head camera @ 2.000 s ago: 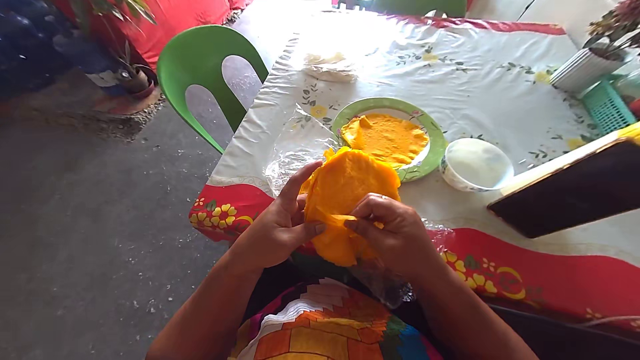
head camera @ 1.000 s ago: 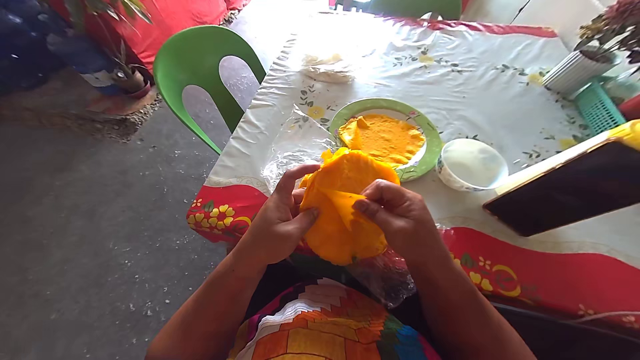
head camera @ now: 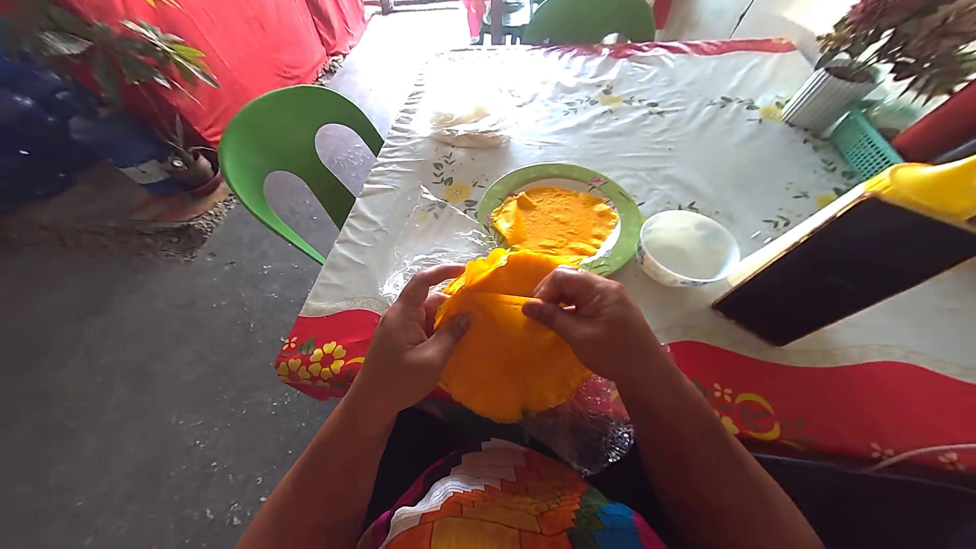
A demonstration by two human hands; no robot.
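Observation:
Between both hands, above the table's near edge, is a stack of thin orange round wrappers. My left hand grips its left side, thumb on the face and fingers behind. The thumb and forefinger of my right hand pinch a lifted fold of the top sheet. Just beyond, a green-rimmed plate holds more flat orange sheets, one folded over at the left. Clear plastic film lies left of the plate, and more plastic hangs below the stack.
Right of the plate stand a bowl and a dark panel with a pale edge. Pale, thin sheets lie farther back. A potted plant and a teal basket are at the back right. A green chair stands left of the table.
The lifted fold in the top orange sheet has changed shape, and my right hand has shifted slightly along it. My left hand keeps its hold on the left side.

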